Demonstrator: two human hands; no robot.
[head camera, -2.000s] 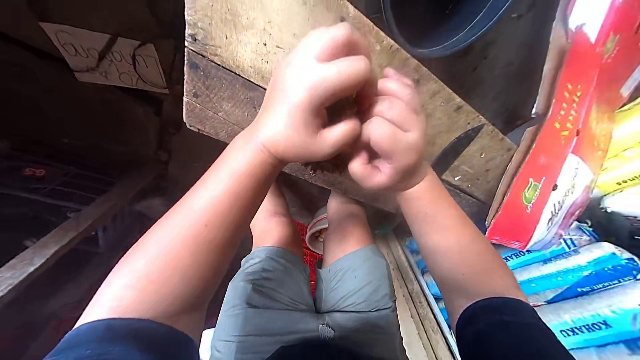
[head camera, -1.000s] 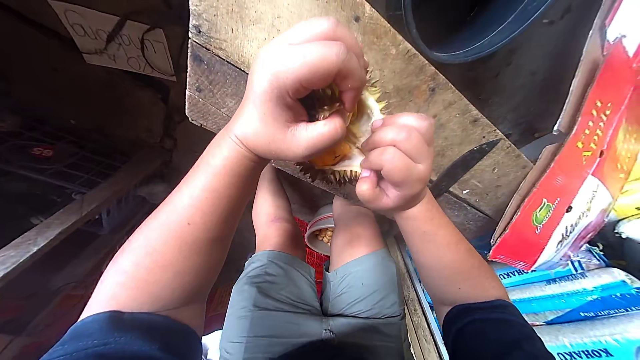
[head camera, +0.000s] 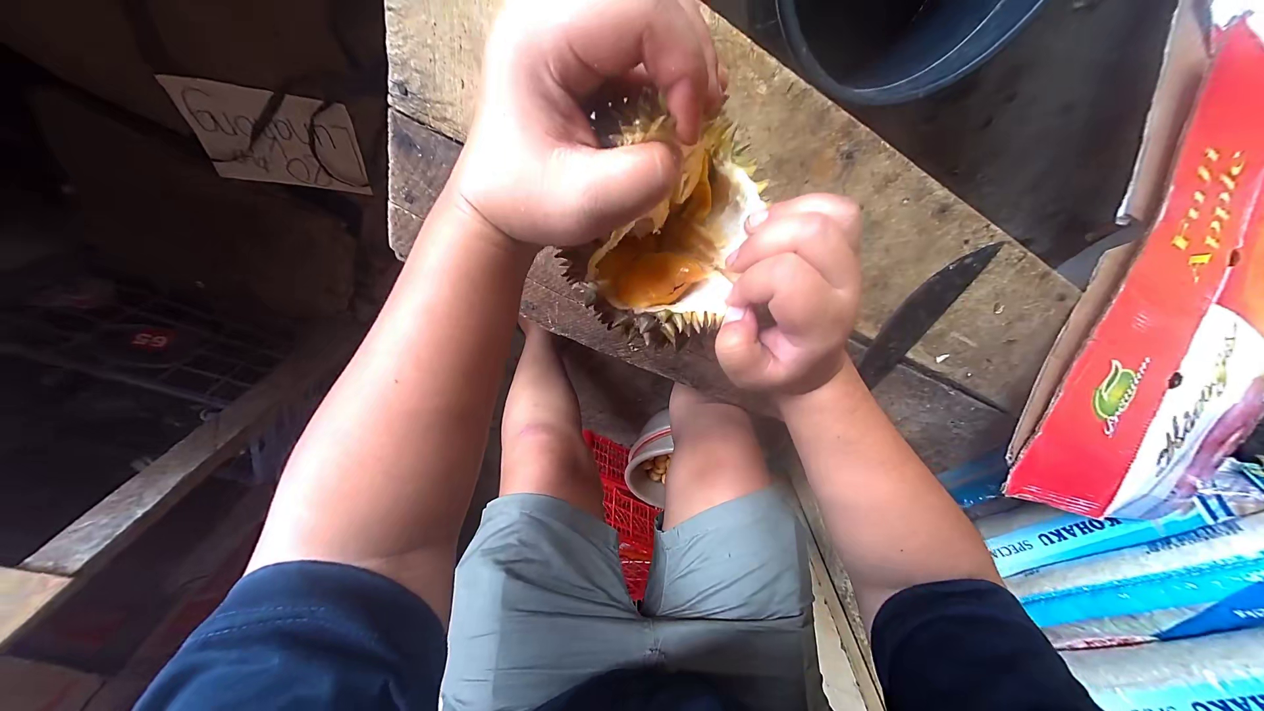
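Note:
A spiny durian-like fruit (head camera: 657, 272) is split open between my hands above a wooden board, with orange flesh and white pith showing inside. My left hand (head camera: 597, 128) grips its upper left side, fingers curled over the husk's edge and thumb across the front. On the right, my right hand (head camera: 795, 291) pinches the white inner rim of the husk with curled fingers. A dark knife blade (head camera: 928, 306) lies on the wooden board (head camera: 839, 188) to the right of my right hand; its handle cannot be made out.
A dark round tub (head camera: 908, 59) stands beyond the board. At right are a red cardboard fruit box (head camera: 1136, 326) and several blue-and-white bags (head camera: 1096, 553). Between my legs, a bowl (head camera: 647, 464) holding small yellowish pieces sits by a red plastic crate (head camera: 624, 513). A handwritten card (head camera: 272, 133) is at upper left.
My hands hid most of the fruit at first. They have moved apart, and the husk has opened wider, with the orange flesh now in plain sight.

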